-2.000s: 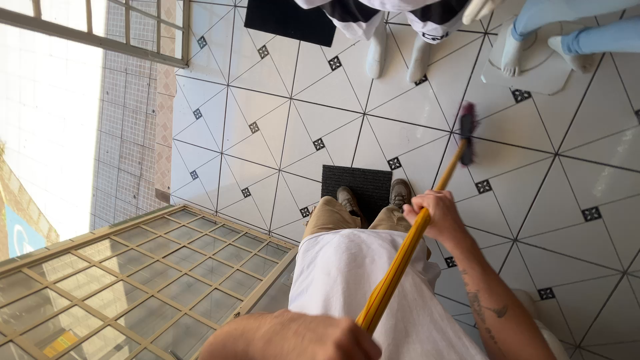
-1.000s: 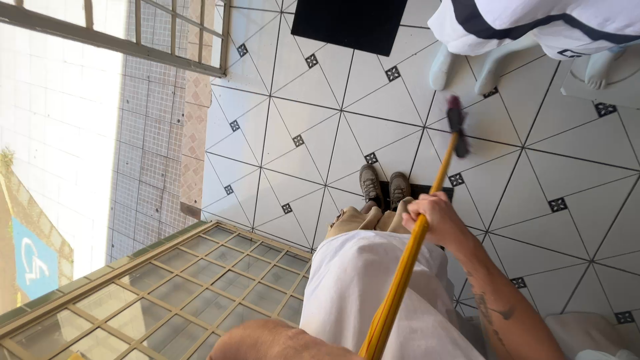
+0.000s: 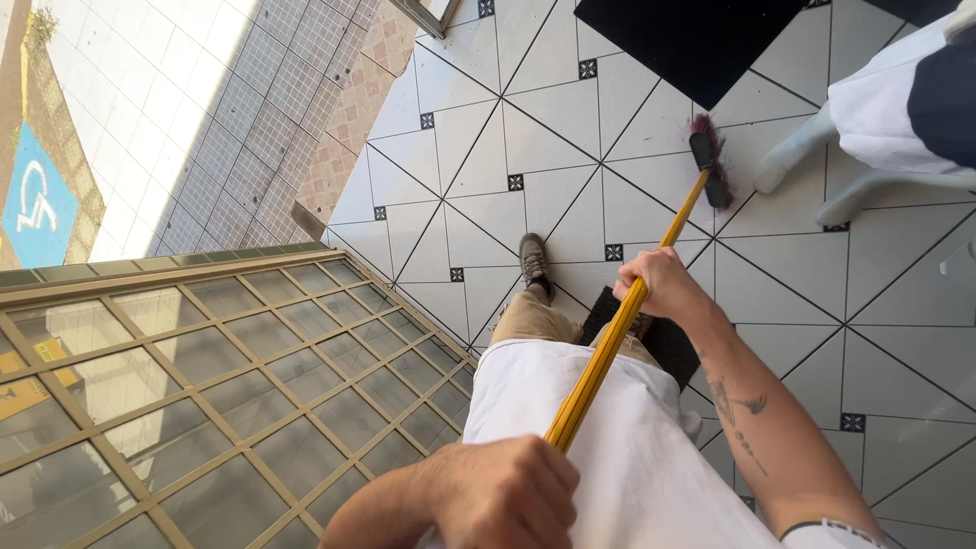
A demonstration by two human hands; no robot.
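A push broom with a yellow handle [image 3: 602, 358] runs diagonally across my front. My right hand [image 3: 662, 284] grips the handle at about its middle, with the tattooed forearm below it. Lower down, my left hand [image 3: 507, 492] is closed around the handle's near end, whose tip is hidden by the hand. At the far end, the dark broom head [image 3: 711, 164] with purplish bristles rests on the tiled floor [image 3: 656, 198], just below the corner of a black mat and left of a mannequin's foot, or a similar pale foot.
A black mat [image 3: 690, 38] lies ahead, and a dark ribbed mat [image 3: 675, 347] is under my right foot. Pale legs [image 3: 797, 149] under white and navy cloth stand at right. A gridded glass door or window [image 3: 267, 381] is at left, beyond it paving [image 3: 259, 114].
My left foot has stepped forward and left, off the ribbed mat. Both hands stay on the broom handle. The broom head is now beside the black mat's corner. The view has turned.
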